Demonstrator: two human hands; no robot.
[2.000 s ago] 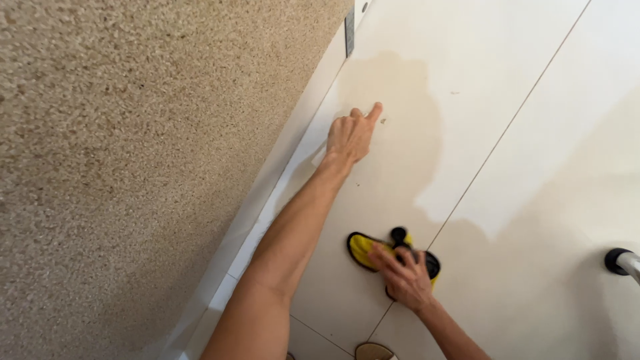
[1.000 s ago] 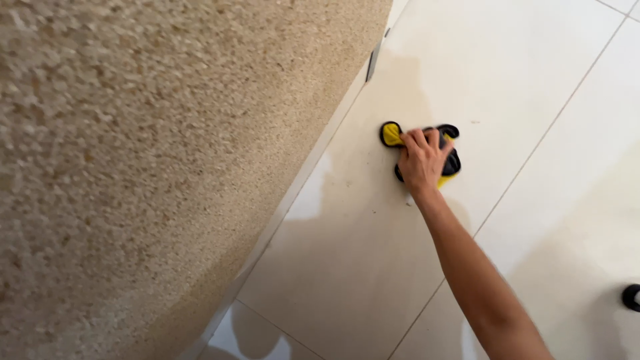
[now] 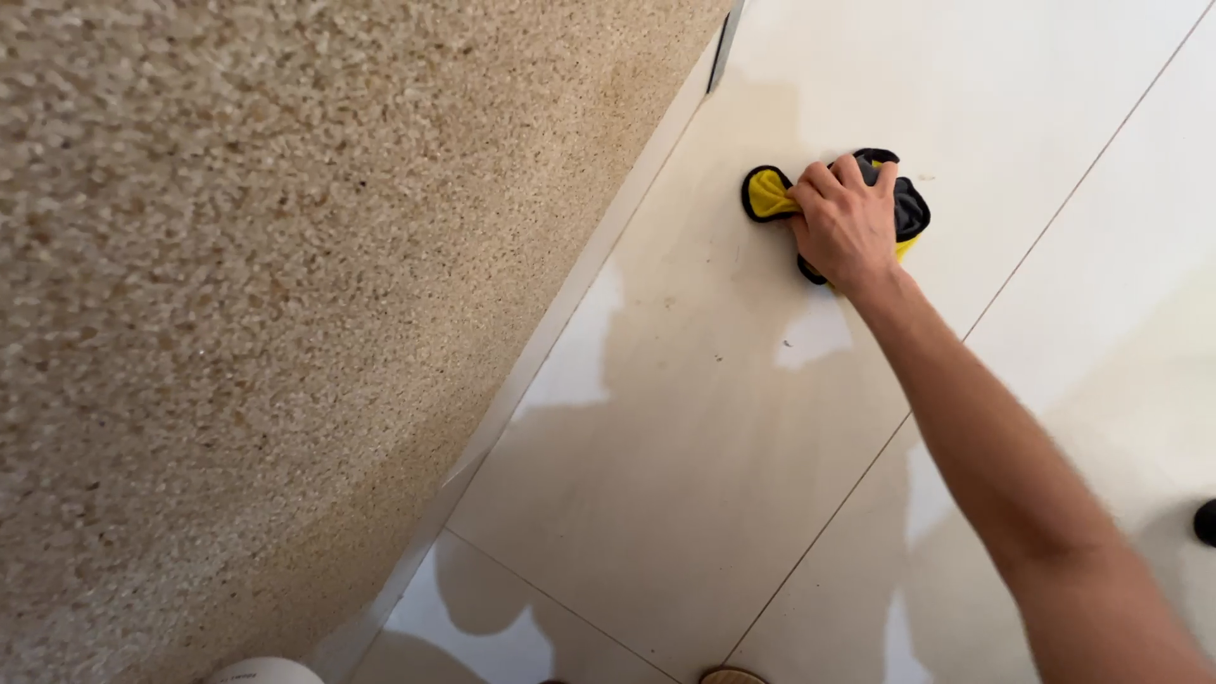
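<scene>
My right hand (image 3: 845,218) presses a crumpled yellow and grey cloth with black edging (image 3: 768,194) onto the light floor tiles (image 3: 684,456). Its fingers are bent over the bunched middle of the cloth, and folds stick out on both sides. Small dark specks lie on the tile nearer to me than the cloth. My left hand is outside the view.
A speckled stone-like surface (image 3: 285,285) fills the left side, bordered by a pale baseboard (image 3: 541,342). A metal strip (image 3: 724,52) stands at its far end. A white rounded object (image 3: 271,672) is at the bottom left, a black round end (image 3: 1206,522) at the right edge.
My right hand and the cloth have moved forward over the floor, to where my left hand was pointing. My left hand has left the view.
</scene>
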